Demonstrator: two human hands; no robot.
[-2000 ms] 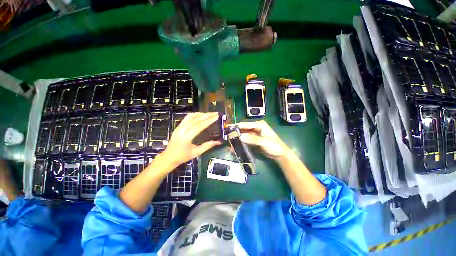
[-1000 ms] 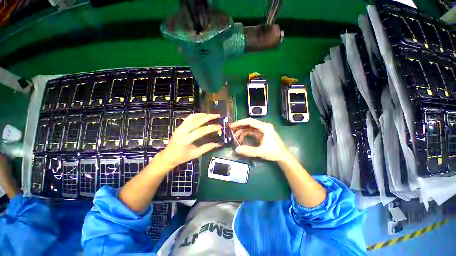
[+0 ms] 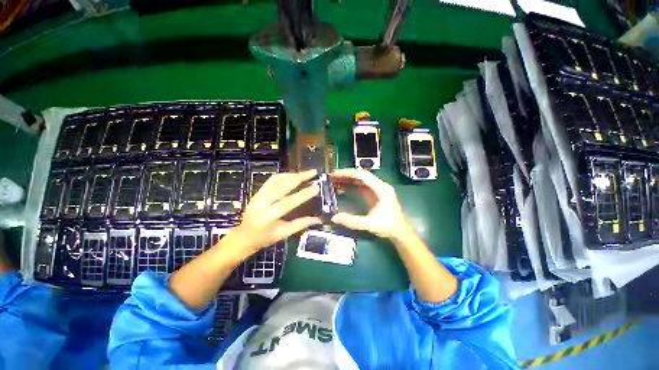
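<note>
My left hand (image 3: 278,209) and my right hand (image 3: 376,206) hold a dark phone housing (image 3: 326,196) on edge between their fingertips, just below the press fixture (image 3: 312,153). My left fingers are on its left side, my right fingertips at its right side. Much of the housing is hidden by the fingers. A loose silver-white phone (image 3: 326,247) lies flat below the hands. The green hand press (image 3: 300,79) stands above the fixture. Two display assemblies (image 3: 367,147) (image 3: 421,157) with orange tabs are right of the press.
A black blister tray (image 3: 162,191) with rows of housings lies left. Stacked black trays (image 3: 614,155) with ragged white interleaf sheets (image 3: 485,166) are piled right. A press bar (image 3: 379,61) sticks out right of the press head. Another person's blue sleeve (image 3: 25,318) shows at lower left.
Two seconds ago my right hand held a separate dark, thick part tilted beside the housing. Now both hands close around one upright housing. The loose phone lies slightly turned compared with before.
</note>
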